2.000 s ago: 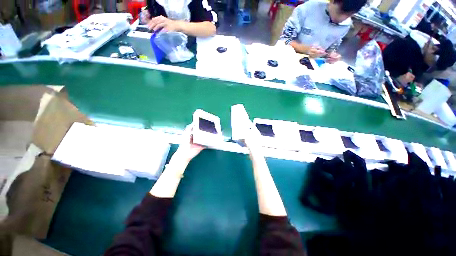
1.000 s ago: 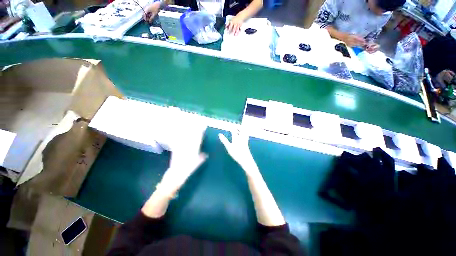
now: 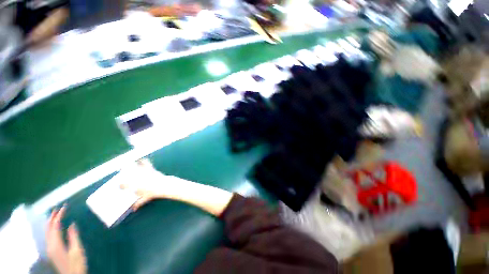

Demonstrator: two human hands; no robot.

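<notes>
My right hand (image 3: 145, 184) holds a closed white product box (image 3: 111, 199) over the green bench, near the pale rail. My left hand (image 3: 65, 243) is at the lower left, blurred, with its fingers apart and nothing in it, apart from the box. A row of open boxes with dark inserts (image 3: 140, 124) runs along the rail from just beyond my right hand to the upper right. White boxes (image 3: 19, 243) show at the left edge, cut off by the picture and blurred.
A large heap of black pouches (image 3: 316, 112) lies on the bench right of my right arm. The green conveyor belt (image 3: 80, 131) runs beyond the row. White sheets with small dark parts lie across the line. A red-orange object (image 3: 385, 184) is at the right, blurred.
The view has swung to the right, so the carton and phone are out of the picture. My right hand, empty one second ago, now holds a closed white box. My left hand is open.
</notes>
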